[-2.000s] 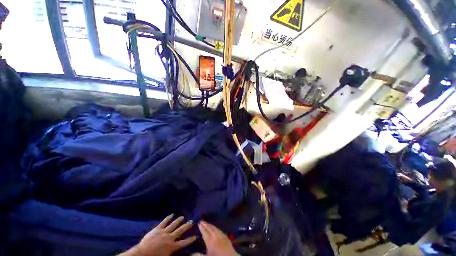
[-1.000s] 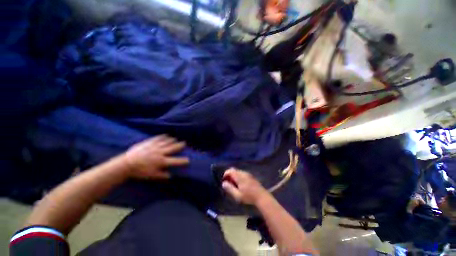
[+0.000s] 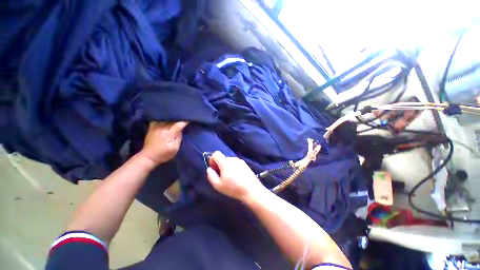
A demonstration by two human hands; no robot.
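Navy garments (image 3: 263,113) lie crumpled in a heap in front of me. My left hand (image 3: 164,141) grips a dark navy garment section (image 3: 173,103), with fingers folded under its lower edge. My right hand (image 3: 229,174) is closed on small snips (image 3: 208,158), of which a dark tip and a bit of red show beside the fingers. The snips are close over smooth navy cloth to the right of my left hand. Whether the blades touch the cloth cannot be told.
More navy garments (image 3: 89,68) hang at the upper left. Frayed tan cords (image 3: 310,153) and a dark coil cross the heap near my right forearm. Black hoses (image 3: 447,158), a small pale box (image 3: 382,188) and a red item (image 3: 402,216) are at the right.
The view has turned left over the garments. My left hand, earlier spread flat on the cloth, now grips a section. My right hand still holds the small tool, now close beside my left.
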